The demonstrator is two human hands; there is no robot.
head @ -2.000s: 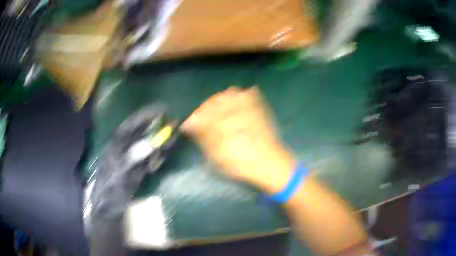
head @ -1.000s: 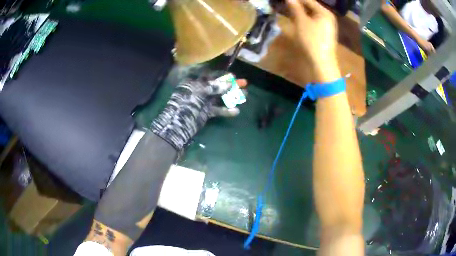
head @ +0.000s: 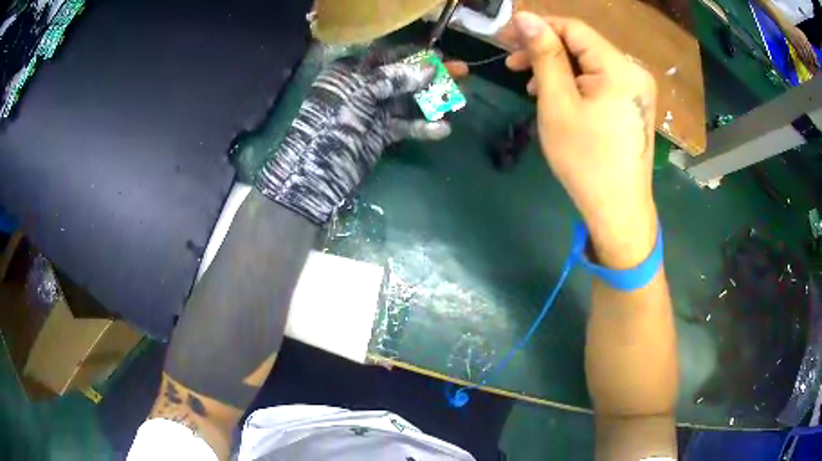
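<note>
My left hand [head: 365,112], in a black-and-white knitted glove, holds a small green and white circuit board [head: 438,90] between its fingers, top centre. The dark tip of the soldering iron [head: 442,25] points down at the board's upper edge; whether it touches is unclear. My right hand [head: 586,108] is bare, right of the board, with thumb and finger pinched on a very fine wire [head: 488,61] that runs left towards the iron tip. A blue wrist strap [head: 624,268] is on my right wrist, its cord falling to the near edge.
An amber hood [head: 365,18] is at the top. A black mat [head: 126,153] covers the left. A wooden board [head: 662,67] and grey metal bar [head: 757,135] are upper right. A dark cable pile [head: 753,315] lies right. A white pad [head: 335,304] is at the near edge, a cardboard box [head: 72,347] lower left.
My right hand has come down from the top edge, and the fine wire now shows between it and the iron. My left hand still holds the board. The view has shifted.
</note>
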